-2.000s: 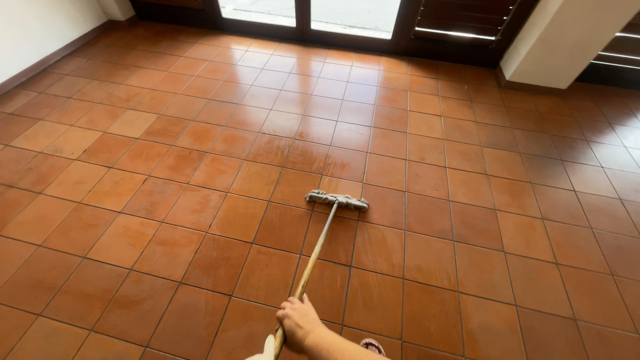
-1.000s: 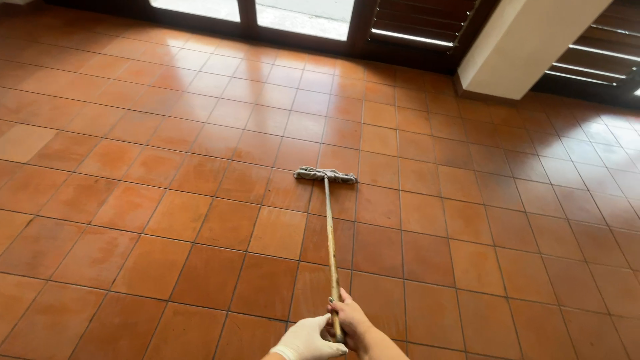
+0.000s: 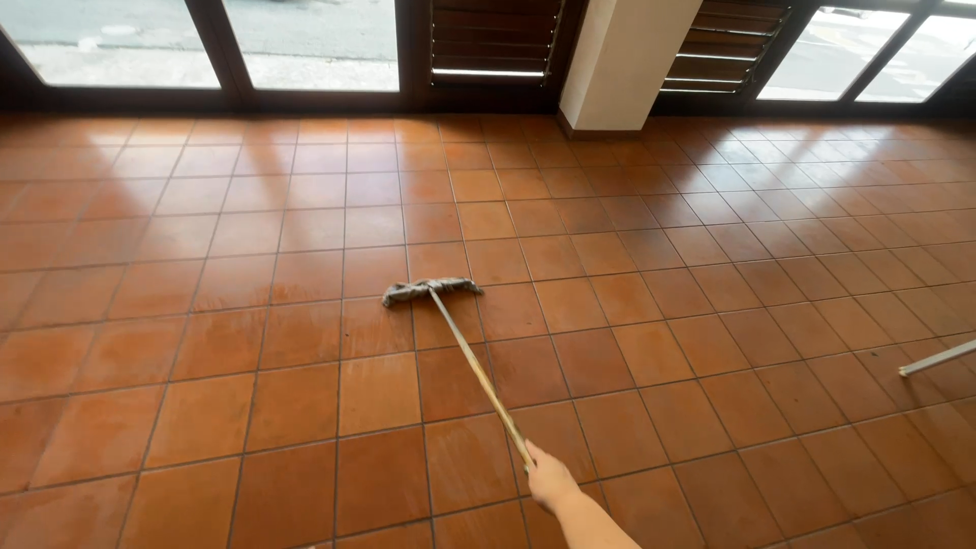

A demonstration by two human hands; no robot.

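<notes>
My bare right hand (image 3: 550,476) is closed around the wooden handle of a mop (image 3: 488,385), low in the head view. From there the pole slants up and left to the wide mop head (image 3: 431,290), which is wrapped in a grey cloth and lies flat on the terracotta tile floor (image 3: 293,412). Faint wet-looking streaks show on tiles left of the mop head. My left hand is out of the frame, and the upper end of the handle is hidden by my right hand.
Dark-framed glass doors (image 3: 313,46) and louvred wooden panels (image 3: 496,42) line the far side. A pale pillar (image 3: 621,69) juts onto the floor between them. At the right edge, a thin white leg or pole (image 3: 942,357) reaches down to the tiles.
The gloved left hand, on the handle one second ago, has left the view. The handle now slants the other way, its lower end toward the left. The view has turned right.
</notes>
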